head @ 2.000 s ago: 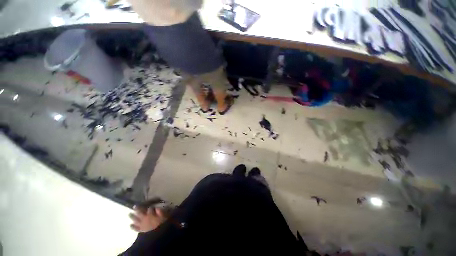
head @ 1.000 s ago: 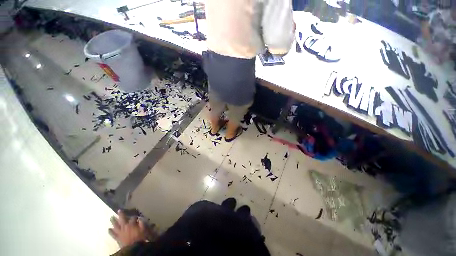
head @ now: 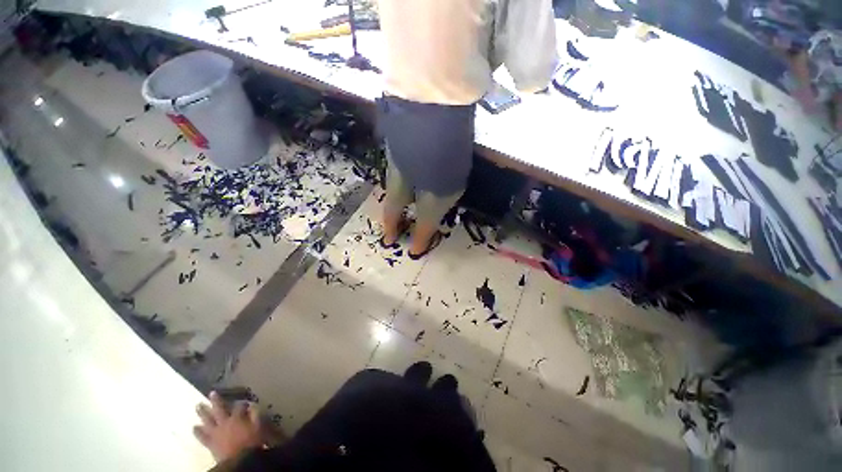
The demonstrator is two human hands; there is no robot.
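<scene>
My left hand (head: 229,427) rests on the edge of the white cutting table (head: 83,359) at the lower left, fingers spread, with nothing seen in it. My right hand is not in view. My dark clothing fills the bottom middle, with my shoe tips just above it.
Across the aisle a person (head: 429,111) stands at another white table (head: 545,138) bearing cut fabric pieces (head: 720,207). A scrap bin (head: 208,111) stands left of them. Fabric offcuts (head: 249,198) and a pale green sheet (head: 617,355) lie on the floor.
The view has tilted up, showing more of the far table and the person's upper body. My left hand stays on the near table's edge.
</scene>
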